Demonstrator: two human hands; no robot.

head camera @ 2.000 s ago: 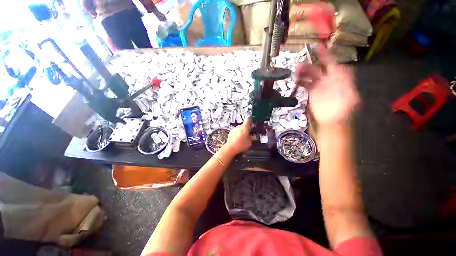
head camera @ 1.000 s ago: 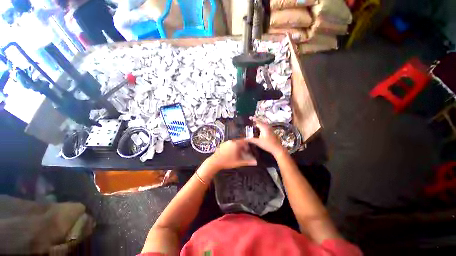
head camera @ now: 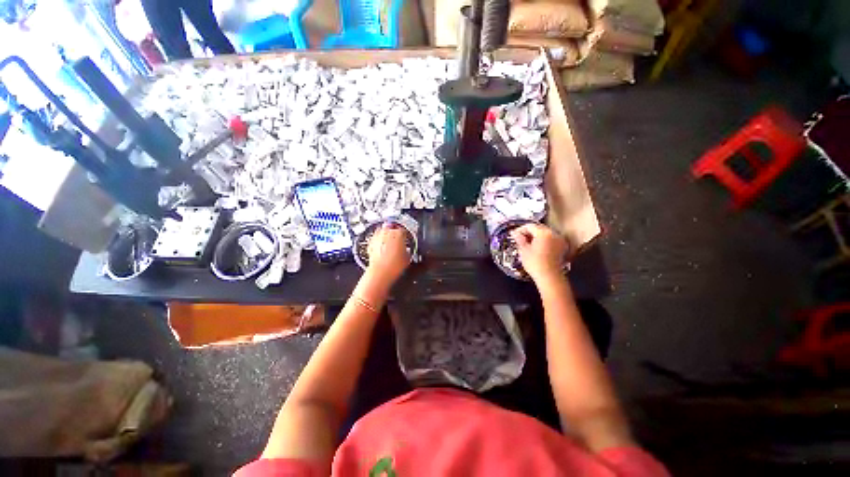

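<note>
My left hand [head camera: 388, 250] is down in the left parts bowl [head camera: 410, 229], which holds brassy bits. My right hand [head camera: 541, 250] is at the right parts bowl [head camera: 504, 264], fingertips down among silvery bits. The fingers of both hands are too small and hidden to tell whether they hold a piece. The dark green hand press [head camera: 463, 149] stands upright between and behind my hands, with its dark fixture [head camera: 455, 235] below it. No hand is on the press. The open sack [head camera: 457, 347] of grey pieces hangs below the table edge, in front of my lap.
Pale housings [head camera: 326, 121] are heaped behind the press, inside wooden side boards [head camera: 570, 172]. A lit smartphone [head camera: 323, 220] lies left of the left bowl. Further left are another bowl [head camera: 244, 252], a silvery plate [head camera: 185, 235] and a second press [head camera: 140, 158]. A red stool [head camera: 751, 156] stands right.
My hands were together in front of the press; they have moved apart, left hand into the left bowl and right hand to the right bowl. Earlier, my right hand was raised beside the press.
</note>
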